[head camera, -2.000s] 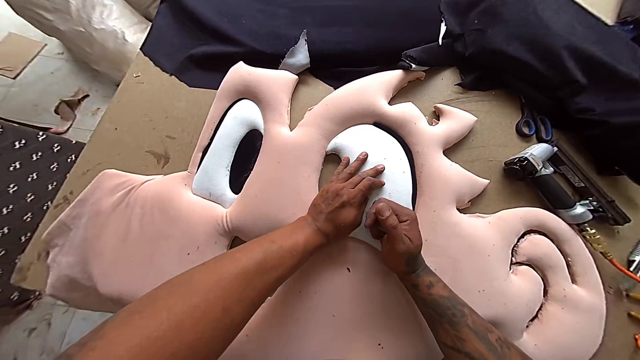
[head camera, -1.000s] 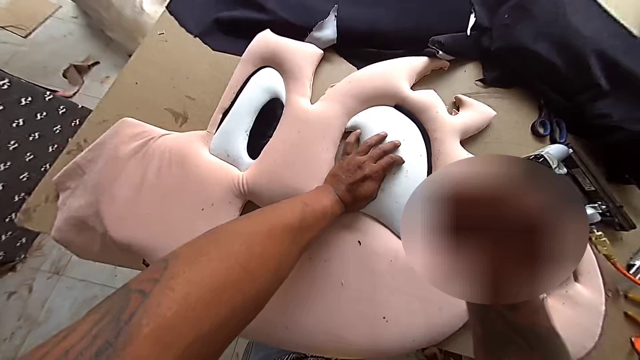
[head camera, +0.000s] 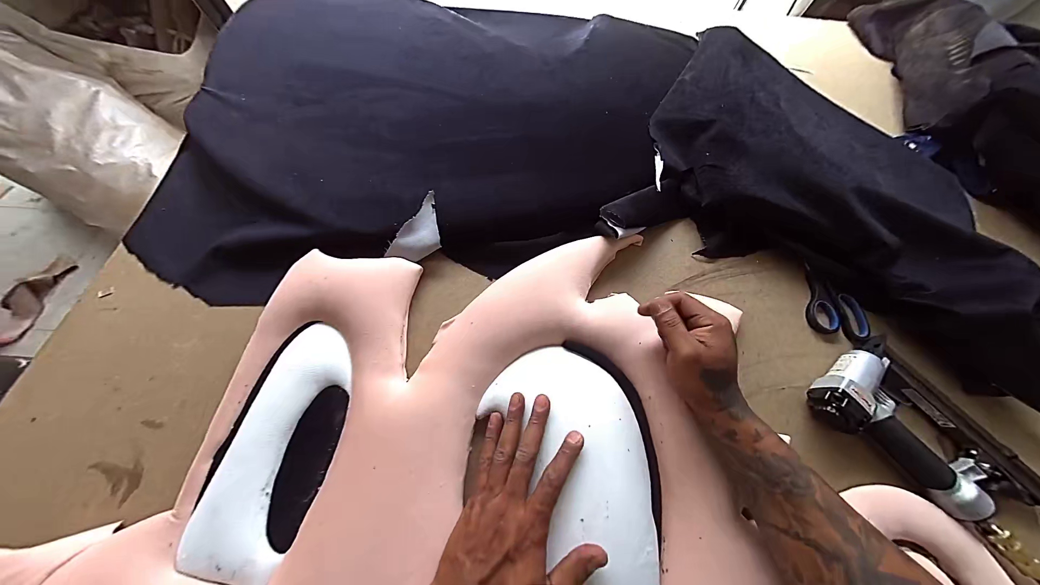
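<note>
A padded, pink fabric-covered cartoon face (head camera: 390, 455) lies on the table. It has two white padded eye pieces, the left one (head camera: 236, 471) around a black oval, the right one (head camera: 601, 455) with a black edge. My left hand (head camera: 520, 496) rests flat on the right eye piece, fingers spread, holding nothing. My right hand (head camera: 695, 337) is curled into a loose fist over the pink edge at the upper right; whether something small is between its fingers cannot be told.
Dark fabric (head camera: 455, 130) spreads across the back of the brown table (head camera: 89, 422), with more bunched dark cloth (head camera: 796, 154) at right. Blue-handled scissors (head camera: 837, 313) and a pneumatic nail or staple gun (head camera: 910, 447) lie on the right. A pale plastic-like covering (head camera: 73, 130) is at far left.
My right hand has moved from the right eye piece to the upper right edge of the face. My left hand stays on that eye piece. The view has shifted toward the table's back.
</note>
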